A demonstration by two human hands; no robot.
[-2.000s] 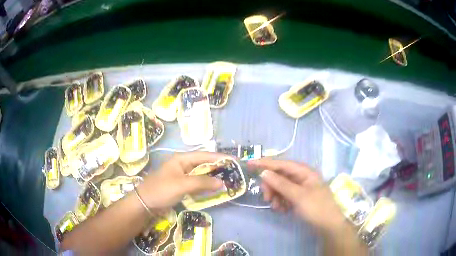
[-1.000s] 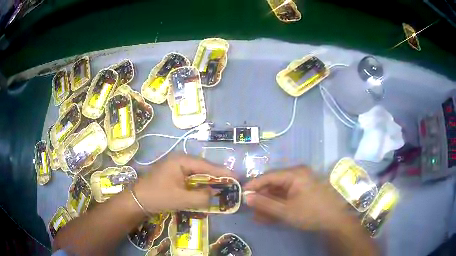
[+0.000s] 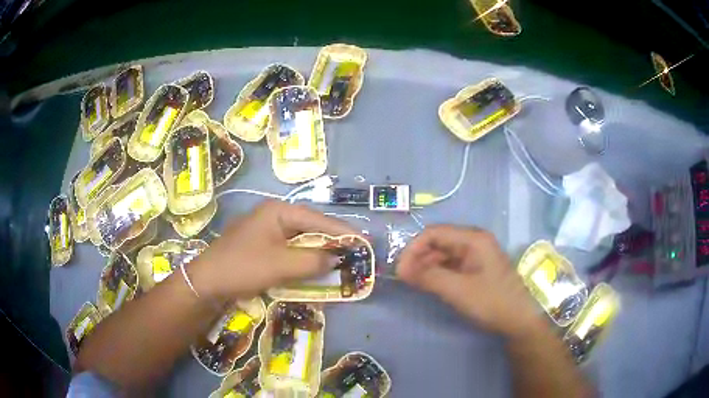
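My left hand (image 3: 260,253) grips a cream half-shell unit (image 3: 359,268), front centre, open side up. Its dark circuit board is at the right end, and my fingers cover part of the silver and yellow battery. My right hand (image 3: 455,268) is just right of the unit, thumb and fingertips pinched together, with a small gap to the shell. A faint thin line shows between them, too blurred to name, and I cannot tell if the fingers hold anything.
More units (image 3: 189,169) are piled at left; others lie front, right and back. A lit USB meter (image 3: 389,197) with white cables (image 3: 462,175) is mid-bench. Crumpled tissue (image 3: 592,208), a power supply (image 3: 675,233) and a silver-topped container (image 3: 585,105) are at right. The green belt (image 3: 256,22) carries units.
My right fingertips have moved a little away from the shell's right end. My left hand still holds the unit. The view has shifted, and the belt units appear further right.
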